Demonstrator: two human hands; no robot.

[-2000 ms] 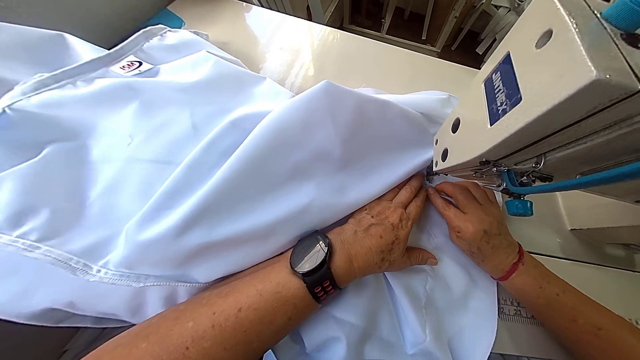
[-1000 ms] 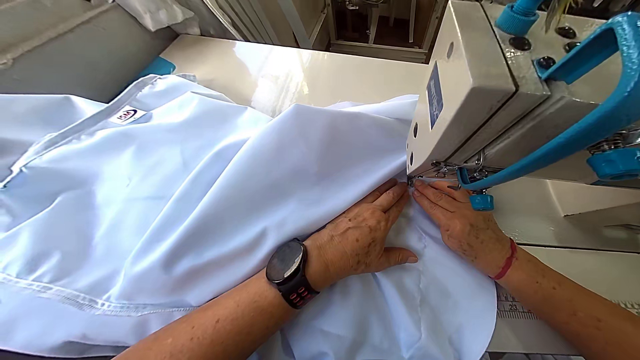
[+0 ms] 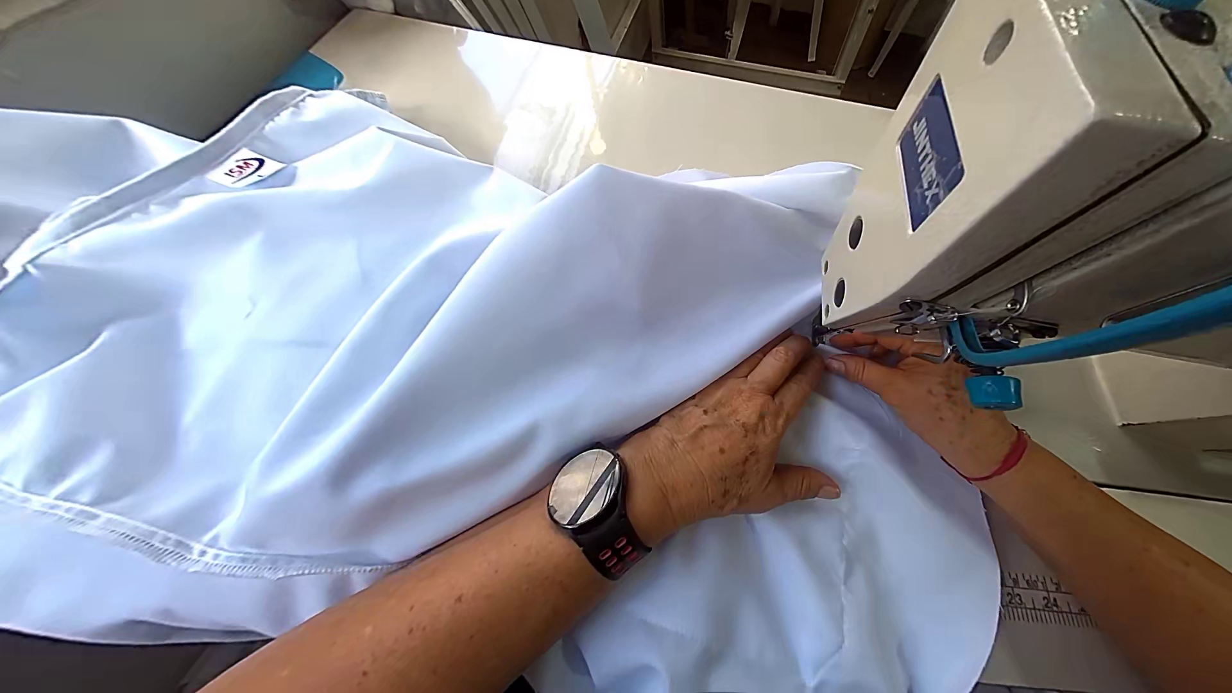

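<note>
Light blue fabric of a garment (image 3: pixel 404 318) lies across the sewing table, with a woven label (image 3: pixel 245 168) near its upper left edge. My left hand (image 3: pixel 731 438), with a dark watch on the wrist, presses palm down on the cloth, its fingertips close to the needle area and partly under a fold. My right hand (image 3: pixel 914 390) is just right of the presser foot (image 3: pixel 820 332), thumb and fingers at the fabric edge below the sewing machine head (image 3: pixel 1001 154). Whether those fingers pinch the cloth cannot be told.
A blue lever (image 3: pixel 1116 332) with a blue knob (image 3: pixel 993 392) juts out beneath the machine head, right above my right hand. A measuring tape (image 3: pixel 1044 597) shows on the table edge at lower right. The glossy table top (image 3: pixel 635 106) extends behind the fabric.
My right hand lay flatter on the cloth one second ago; now its thumb and fingers are bent by the presser foot. The left hand stays on the fabric. The view has shifted.
</note>
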